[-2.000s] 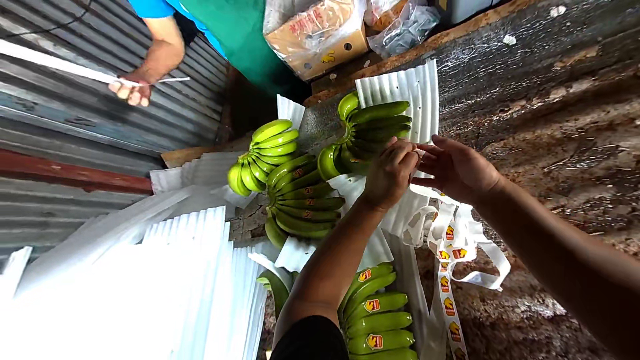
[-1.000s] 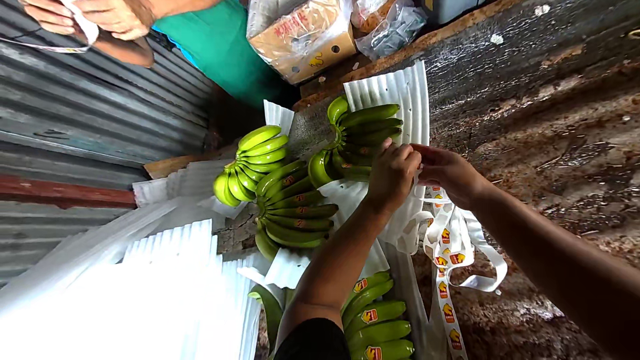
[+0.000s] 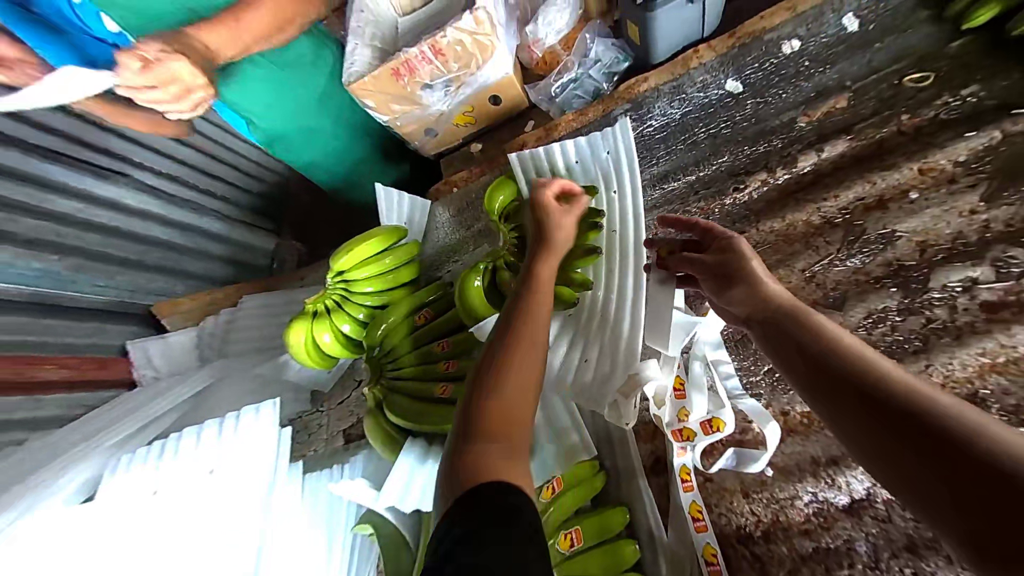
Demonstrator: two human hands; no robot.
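Observation:
My left hand [image 3: 558, 210] is over a hand of green bananas [image 3: 500, 280] lying on a white ribbed foam sheet [image 3: 612, 320]; whether a sticker is between its fingertips cannot be made out. To the right, past the sheet's edge, my right hand [image 3: 704, 264] pinches the end of a white strip of stickers [image 3: 694, 504], which trails down in loops. Beside the left forearm lies a hand of bananas with stickers [image 3: 428, 360]. Farther left are bananas with no stickers showing [image 3: 352, 296]. Stickered bananas [image 3: 592, 528] lie at the bottom, partly out of view.
A person in a green apron [image 3: 296, 96] stands at the upper left, holding a white strip. Beyond the work surface's raised edge are a cardboard box [image 3: 448, 80], plastic bags [image 3: 584, 72] and a grey case [image 3: 670, 28]. White foam sheets [image 3: 192, 472] pile at the lower left.
My hands, close together before, have moved apart; the left one is now over the bananas. The other person's hands have come into fuller view.

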